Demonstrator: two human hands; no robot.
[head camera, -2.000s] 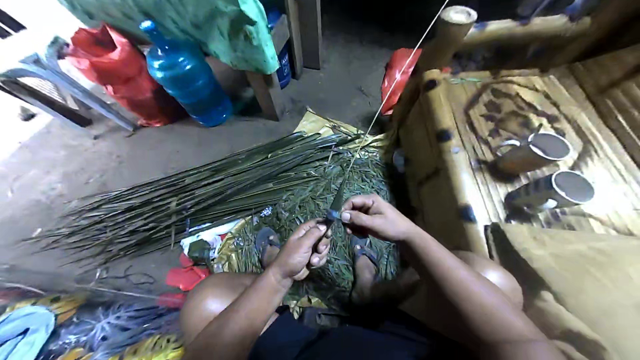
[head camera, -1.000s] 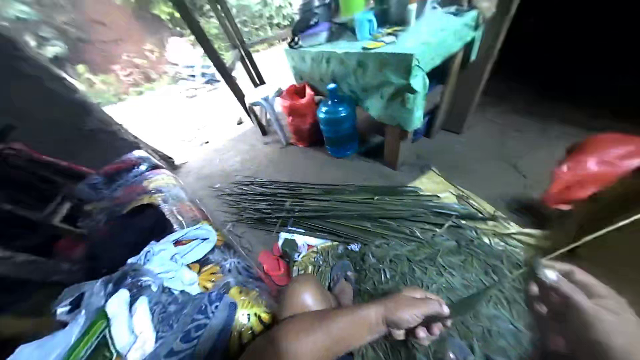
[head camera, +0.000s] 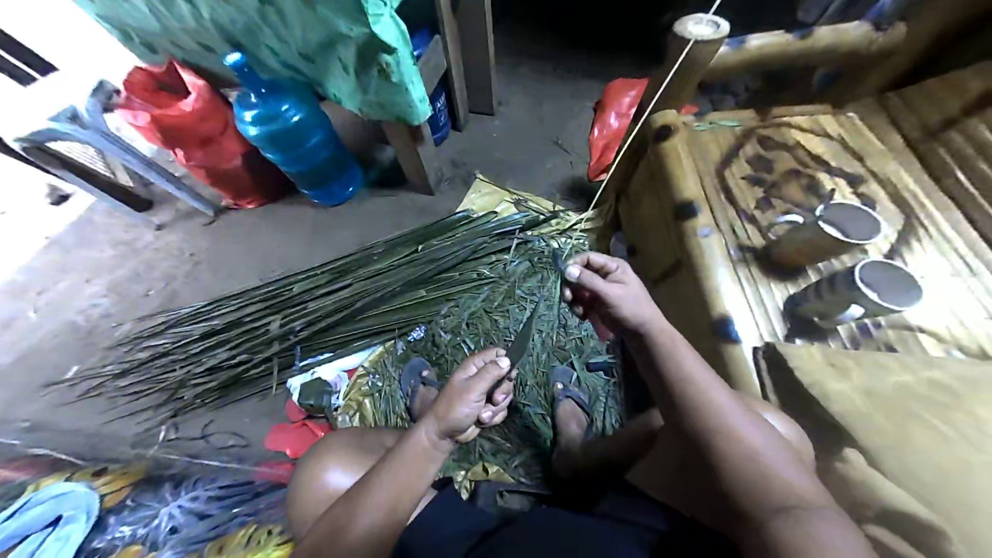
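Observation:
My left hand (head camera: 477, 395) is closed around a knife, whose dark pointed blade (head camera: 524, 339) slants up to the right. Higher and to the right, my right hand (head camera: 608, 291) pinches a strip of leaf at the lower end of a long pale leaf rib (head camera: 647, 112). That rib runs up past a bamboo post. The two hands are apart. Beneath them, a thick layer of green leaf shavings (head camera: 484, 310) covers the ground around my sandalled feet. A bundle of long palm leaves (head camera: 310, 310) lies to the left of the shavings.
On the right, a bamboo bench (head camera: 701, 256) carries a mug (head camera: 818, 232), another mug (head camera: 860, 291) and cardboard (head camera: 891, 418). A blue water bottle (head camera: 298, 139), a red bag (head camera: 186, 132) and a plastic chair (head camera: 132, 155) stand at upper left, near a cloth-covered table (head camera: 333, 46).
Two seconds ago my hands were together at the blade; now they are apart, the right one higher. The view swung left and came back.

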